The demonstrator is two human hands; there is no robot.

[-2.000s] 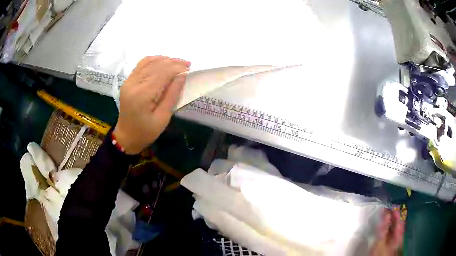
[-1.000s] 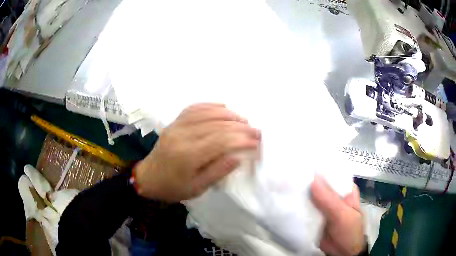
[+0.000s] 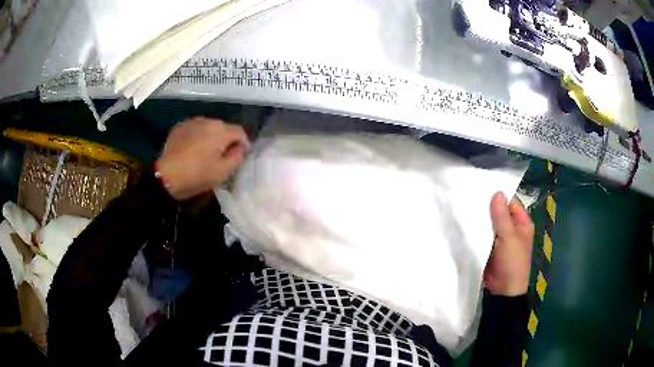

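White cloth pieces lie over my lap below the table's front edge, spread from left to right. My right hand grips their right edge, thumb in front. My left hand is at their upper left end, blurred, with the fingers curled; whether it pinches cloth there cannot be told. A stack of off-white cut panels with layered edges lies on the table at the upper left.
The table's ruler-marked front edge runs above the lap. The sewing machine bed, with a yellow edge, is at the upper right, a red cord beside it. A brown carton with a yellow rail and white cloth stand at left.
The view has shifted down. The cloth, bunched between both hands a second ago, now lies spread over the lap. My left hand has moved left to its end; my right hand stays at its right side.
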